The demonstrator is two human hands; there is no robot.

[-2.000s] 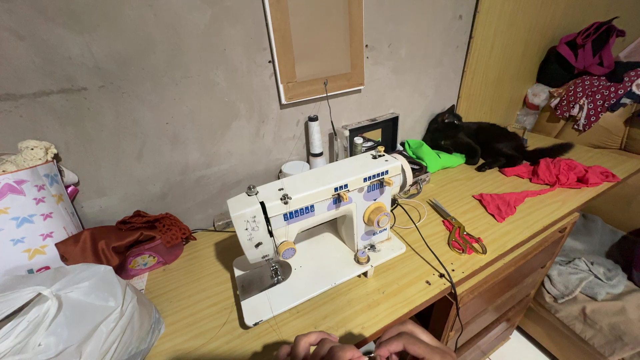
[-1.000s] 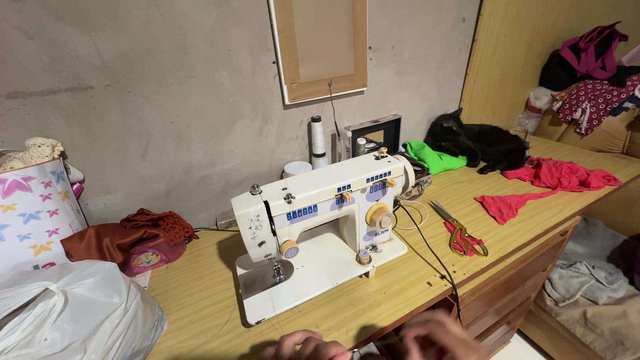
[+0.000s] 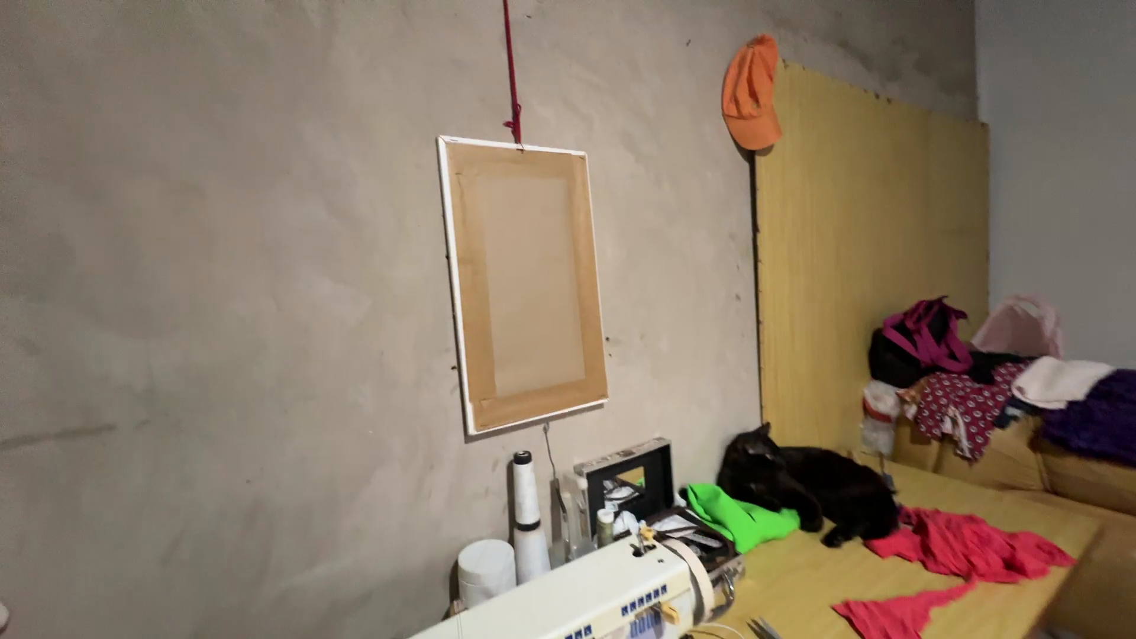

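Observation:
Neither of my hands shows in the head view now. The top of a white sewing machine (image 3: 577, 595) reaches in from the bottom edge, and its lower part is cut off. Behind it stand white thread cones (image 3: 527, 506), a white round container (image 3: 486, 572) and an open case (image 3: 626, 484) of small items. Bright green fabric (image 3: 741, 519) lies right of the case, against a black cat (image 3: 812, 484). Red fabric (image 3: 976, 550) is spread on the wooden table (image 3: 790, 586). Only the tips of the scissors (image 3: 763, 628) are visible at the bottom.
A framed panel (image 3: 532, 284) hangs by a red cord on the grey wall, above the thread cones. An orange cap (image 3: 752, 93) hangs at the corner of a yellow wooden panel (image 3: 870, 266). Clothes and a dark bag (image 3: 919, 342) are piled on a sofa (image 3: 1012, 470) at the right.
The view has swung upward, and both my hands have left it. The cat's tail, stretched to the right two seconds ago, no longer shows extended.

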